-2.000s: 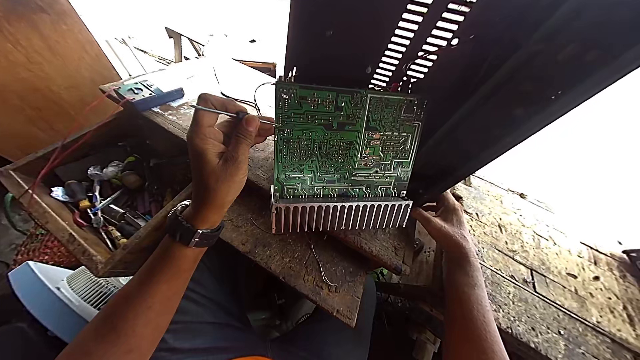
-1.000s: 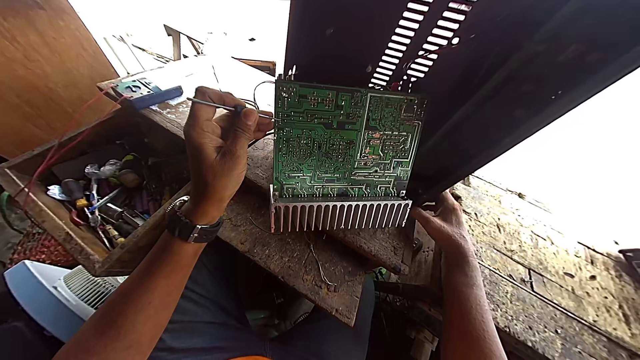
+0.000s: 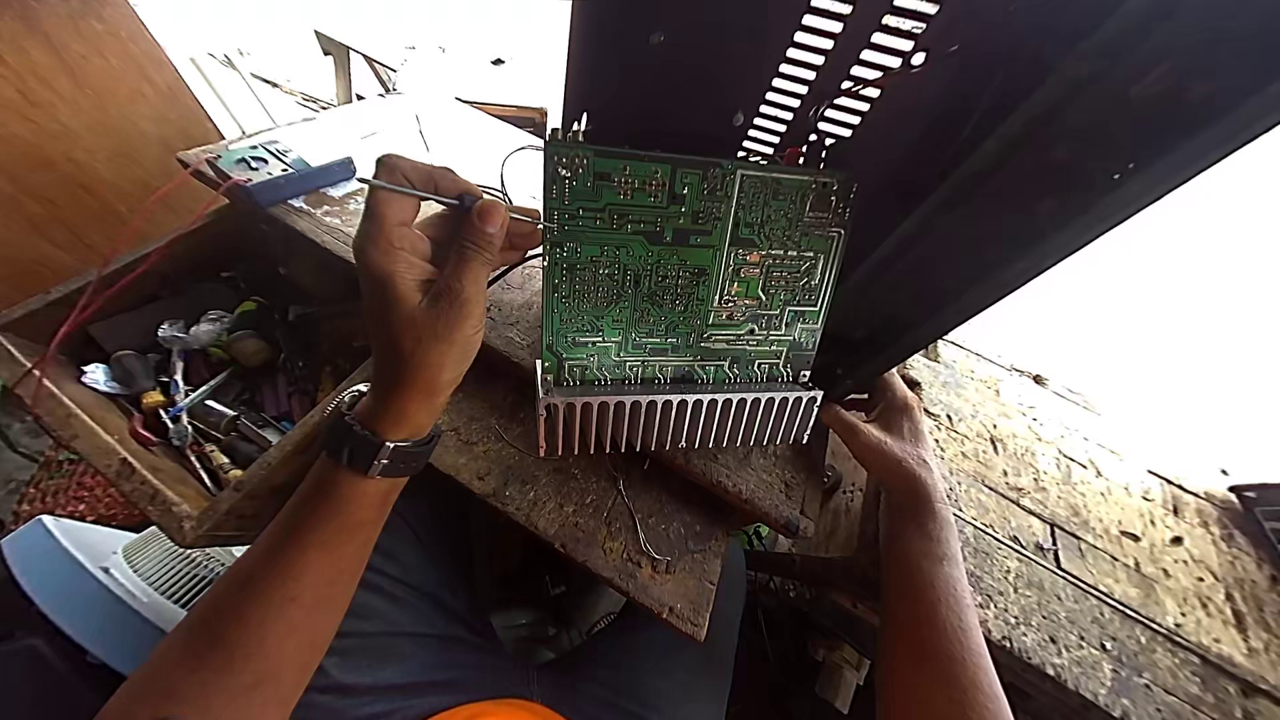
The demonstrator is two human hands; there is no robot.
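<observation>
A green printed circuit board (image 3: pixel 640 270) stands tilted up, solder side facing me, with a finned metal heat sink (image 3: pixel 680 420) along its lower edge. Behind it rises a large dark metal panel (image 3: pixel 960 170) with rows of slots. My left hand (image 3: pixel 430 270) holds a thin metal tool (image 3: pixel 410 190), maybe a small screwdriver, between thumb and fingers; its far end is at the board's upper left edge. My right hand (image 3: pixel 885 425) grips the bottom edge of the dark panel beside the heat sink's right end; some of its fingers are hidden.
At left, a wooden drawer (image 3: pixel 110 440) holds screwdrivers and other loose tools. Above it lies a blue object (image 3: pixel 300 182) beside a small board with red wires. A worn wooden bench (image 3: pixel 1090 540) spans the right. Thin wire (image 3: pixel 635 515) lies on the planks (image 3: pixel 560 500) below the heat sink.
My left hand has shifted slightly and the tool in it now tilts down more toward the board's left edge than one second ago. My right hand and the board have stayed put.
</observation>
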